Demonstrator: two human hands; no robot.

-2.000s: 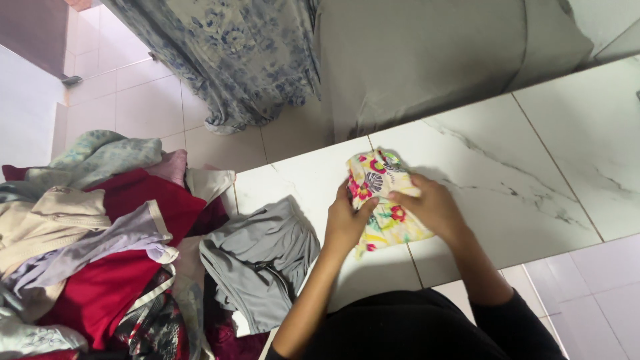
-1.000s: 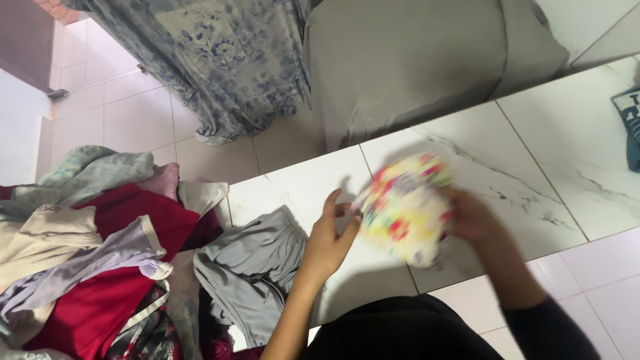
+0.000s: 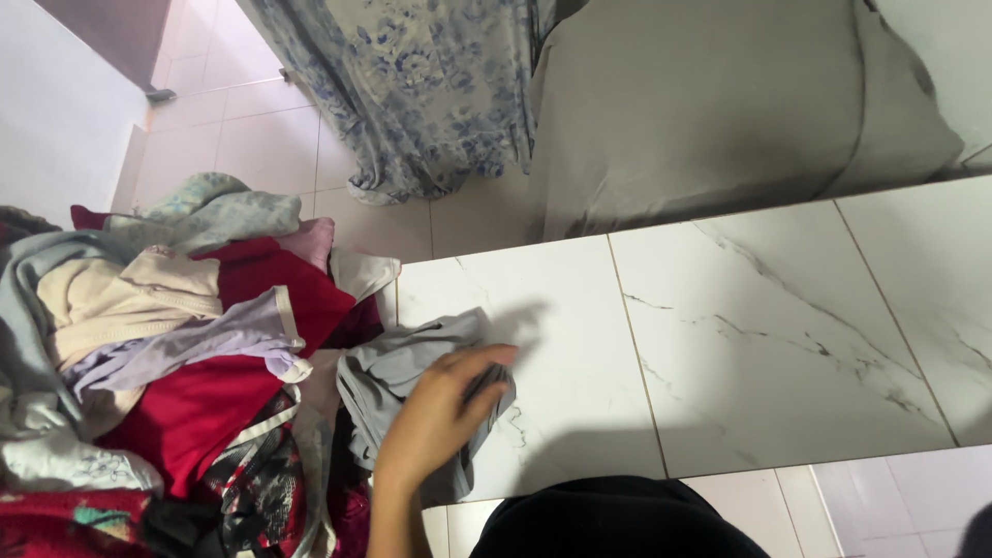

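Observation:
My left hand (image 3: 443, 411) is over a crumpled grey garment (image 3: 380, 372) at the left part of the marble-patterned tiled surface (image 3: 558, 333). Its thumb and index finger are apart, with part of the grey cloth between or beneath them; whether they grip it cannot be told. Left of the grey garment lies a heap of clothes, with a red cloth (image 3: 267, 283), a lavender garment (image 3: 194, 349) and a beige garment (image 3: 116, 298) on it. My right hand is out of view; a bit of dark material shows at the lower right edge.
A blue and white floral curtain (image 3: 457, 85) hangs beyond the tiled surface. Beside it stands something large under a grey cover (image 3: 721, 116). A white wall (image 3: 70, 85) rises at the upper left, and floor tiles show below the surface's near edge.
The yellow floral cloth that both hands were handling is out of view. My left hand has moved left to the grey garment, and my right hand has left the view.

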